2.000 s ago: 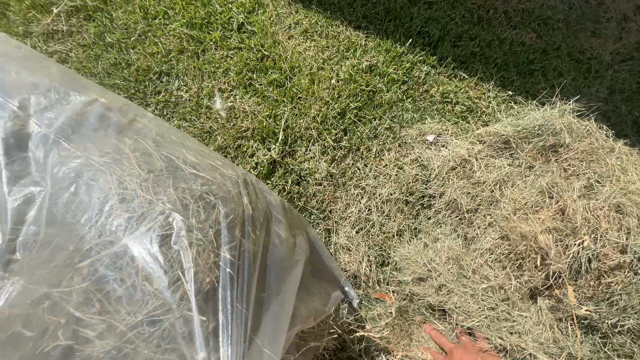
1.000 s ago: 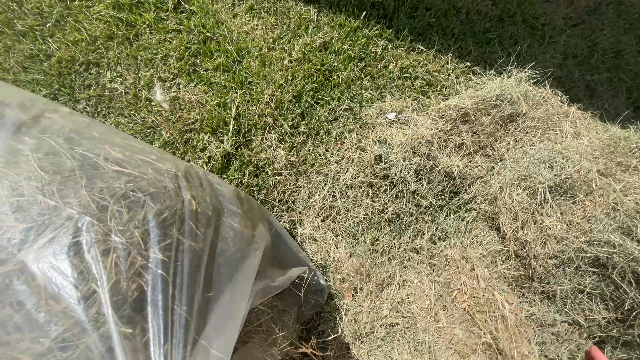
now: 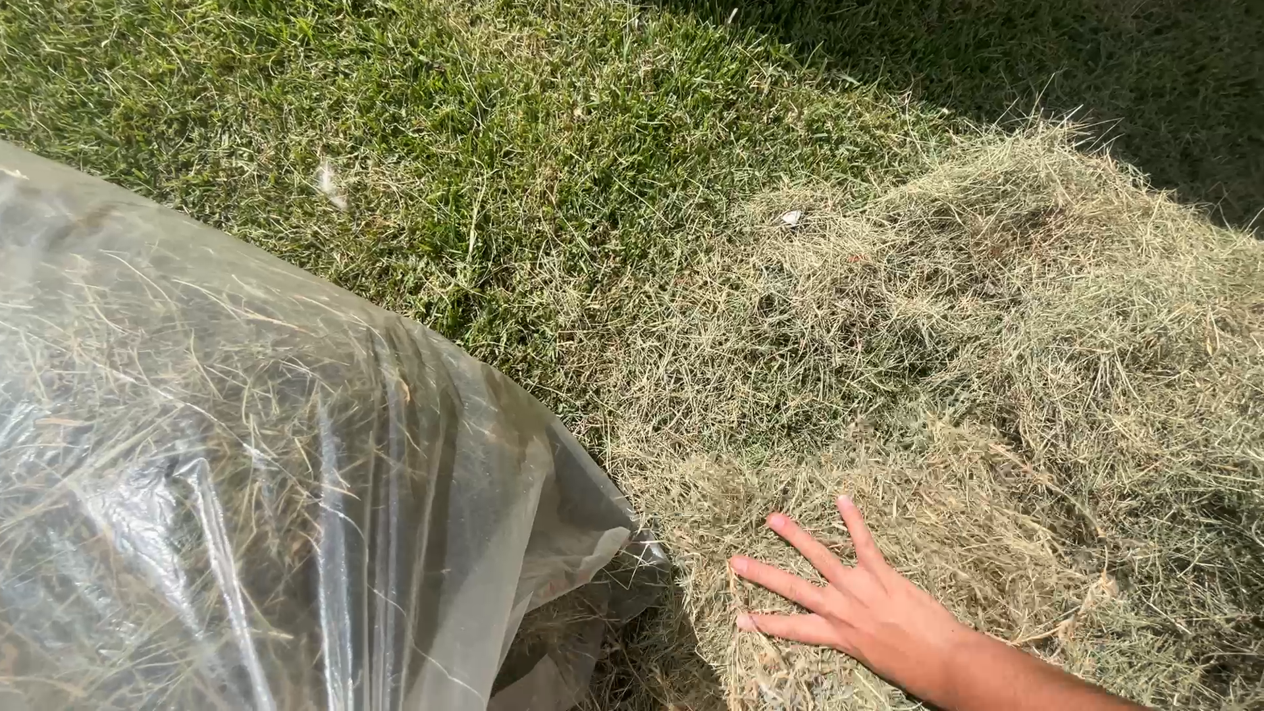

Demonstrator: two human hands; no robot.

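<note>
My right hand [image 3: 864,602] reaches in from the lower right, fingers spread, its palm down on dry grass clippings. It lies on the near part of a large pile of clippings [image 3: 1037,296], to the right of the bag's mouth. A clear plastic bag [image 3: 474,533] with dry clippings inside fills the left side, its opening facing the pile at the lower middle. My left hand is not in view.
Green lawn [image 3: 553,128] stretches behind the bag and the pile. A small white scrap [image 3: 791,217] lies on the clippings, and a pale feather-like bit [image 3: 329,185] on the grass. Shadow [image 3: 1165,89] covers the upper right.
My right hand, only a fingertip at the lower right edge one second ago, has moved left and now rests spread on the clippings near the bag's mouth.
</note>
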